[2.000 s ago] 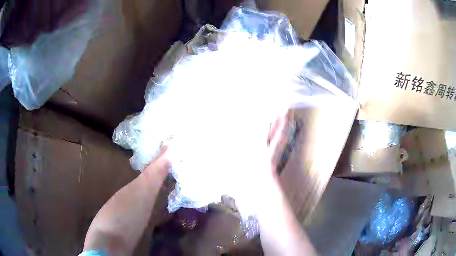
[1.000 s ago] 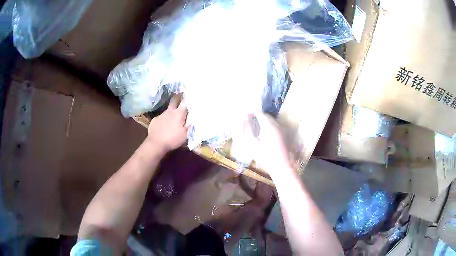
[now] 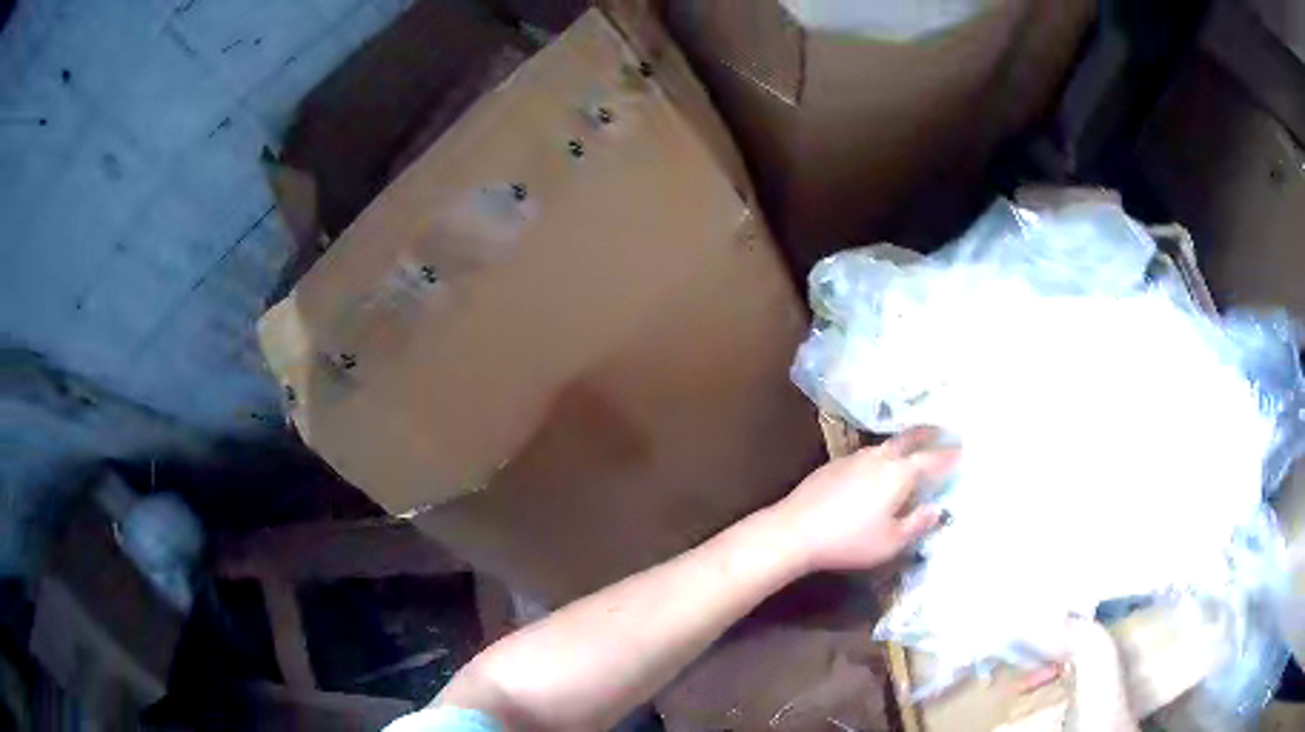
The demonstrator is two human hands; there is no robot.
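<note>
Crumpled clear plastic film (image 3: 1059, 429), partly washed out white by glare, bulges from an open cardboard carton (image 3: 988, 704) at the right. My left hand (image 3: 873, 501) is at the film's left side by the carton's edge, its fingertips against the film. Whether it grips film or carton cannot be told. My right hand (image 3: 1099, 679) is at the bottom right, cut off by the lower edge and washed out, in front of the film; its fingers' hold is unclear.
A large brown carton (image 3: 573, 343) lies tilted left of centre. More brown cardboard (image 3: 859, 129) stands behind the film. A pale wall or floor surface (image 3: 129, 186) is at the upper left. A dark opening with a reddish-brown frame (image 3: 286, 615) is at the lower left.
The view has swung left, so the film, carton and both hands now sit further right. The large left carton shows more fully. The printed carton has left the view.
</note>
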